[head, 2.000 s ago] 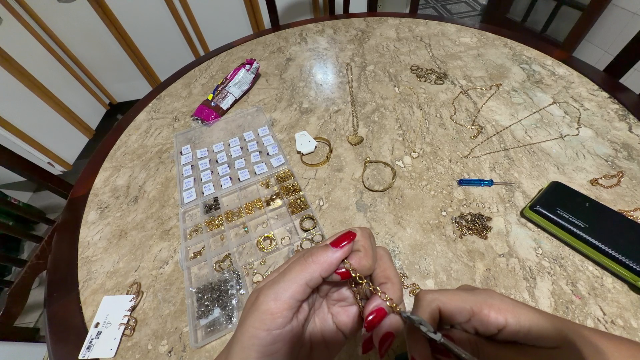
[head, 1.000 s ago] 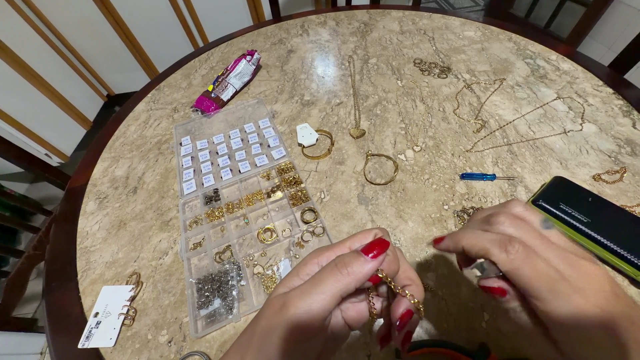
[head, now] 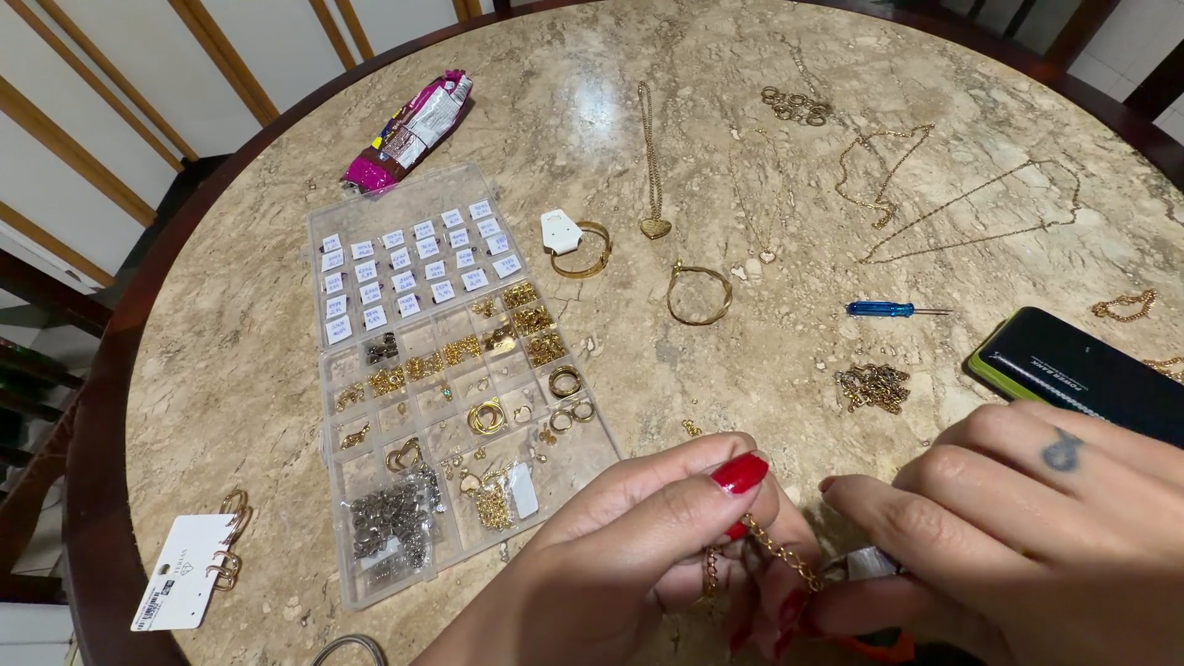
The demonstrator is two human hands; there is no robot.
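Near the bottom centre, my left hand [head: 666, 546] pinches a gold-coloured link chain [head: 782, 552] between thumb and fingers, and part of the chain hangs down beside the fingers. My right hand [head: 990, 546] is just to the right, its fingers curled around a metal tool [head: 862, 562] that is mostly hidden; the tool's type cannot be told from here. The right fingertips are close to the chain's lower end, and whether they touch it is unclear. Something orange and black shows below the right hand. A clear plastic compartment box [head: 444, 388] with gold and dark metal findings lies left of my hands.
Around the stone-topped table [head: 592, 351] lie a blue screwdriver [head: 893, 310], a chain pile [head: 871, 387], a power bank [head: 1082, 370], a heart-pendant necklace [head: 655, 227], bangles [head: 699, 296], thin necklaces [head: 971, 213], metal rings [head: 795, 106], a pink wrapper [head: 409, 129] and a white earring card [head: 185, 573].
Two seconds ago the right hand held a metal tool against the chain; it has since drawn back to the right and turned its back upward. The left hand keeps the chain pinched.
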